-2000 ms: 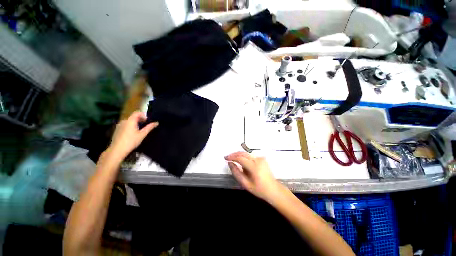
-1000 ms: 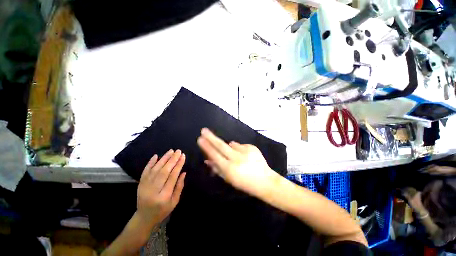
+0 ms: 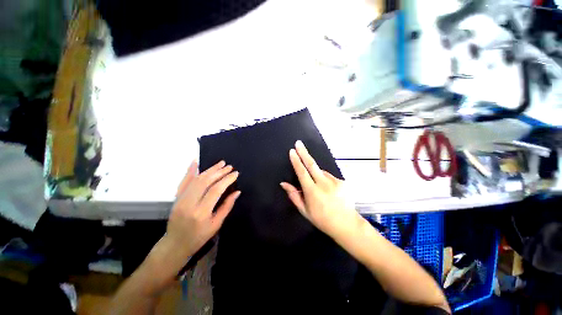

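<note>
A black fabric panel [image 3: 265, 147] lies flat over the table's front edge, its frayed edge toward the back; its lower part merges with the black below the table. My left hand [image 3: 206, 200] rests on its left side, fingers apart, palm down. My right hand [image 3: 317, 187] rests on its right side, fingers extended. Neither hand grips the fabric. The sewing machine [image 3: 425, 92] stands to the right, blurred; its needle area is clear of the panel.
A black garment pile [image 3: 166, 24] lies at the back left. Red-handled scissors [image 3: 435, 155] and a tan strip [image 3: 383, 151] lie right of the panel. A tool tray [image 3: 487, 172] is at the right edge. Blue crates [image 3: 425, 243] stand below right. The white table [image 3: 154, 123] has worn edges.
The panel has turned so its frayed edge faces the back. My right hand has moved right and now lies on the panel's right side; my left hand has shifted slightly.
</note>
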